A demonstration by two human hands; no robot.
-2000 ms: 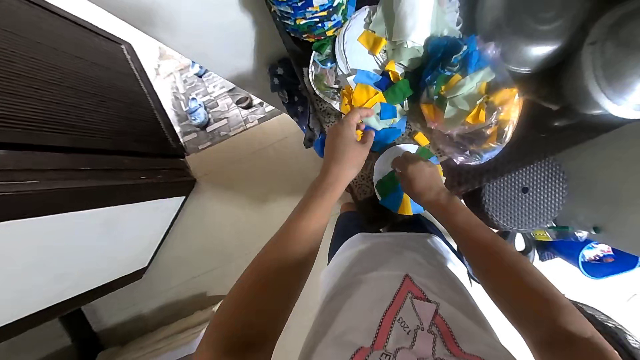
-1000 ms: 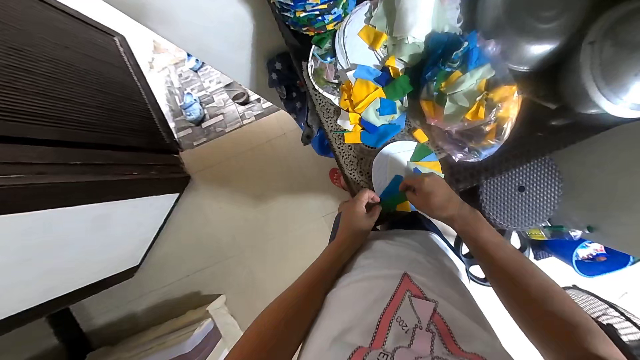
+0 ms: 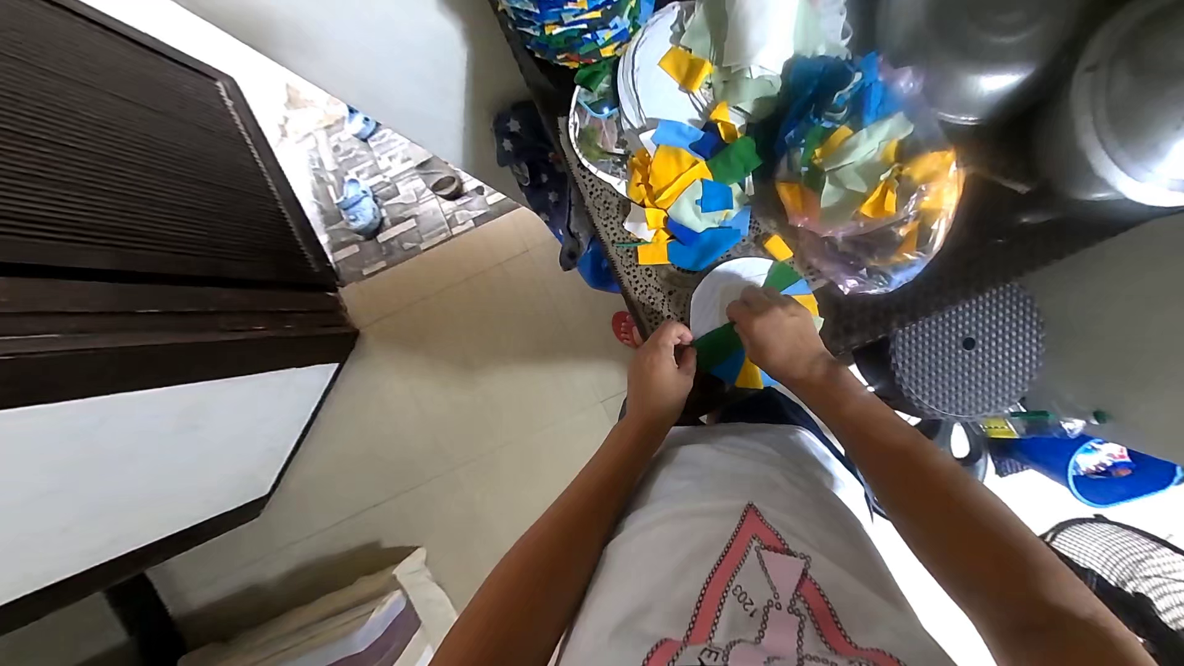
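A round white disc (image 3: 717,298) lies at the near edge of the counter, with green, blue and yellow fabric pieces around its right and near rim. My left hand (image 3: 662,370) is at the disc's left edge, thumb and forefinger at the outer end of a green fabric piece (image 3: 716,348); whether they pinch it is unclear. My right hand (image 3: 777,333) rests over the disc with its fingertips bunched at the inner end of that piece, their grip hidden. Beyond the disc lies a loose pile of yellow, blue, green and pale fabric pieces (image 3: 680,176).
A clear plastic bag (image 3: 869,199) of fabric scraps stands right of the pile. More white discs (image 3: 647,83) lie behind it. Metal pots (image 3: 1133,111) stand at the back right, above a round grey perforated stool seat (image 3: 969,351). Blue clogs (image 3: 359,205) lie beyond the doorway.
My left hand has moved from the fabric pile to the disc's left edge. A green piece now lies between both hands. The right hand has stayed over the disc.
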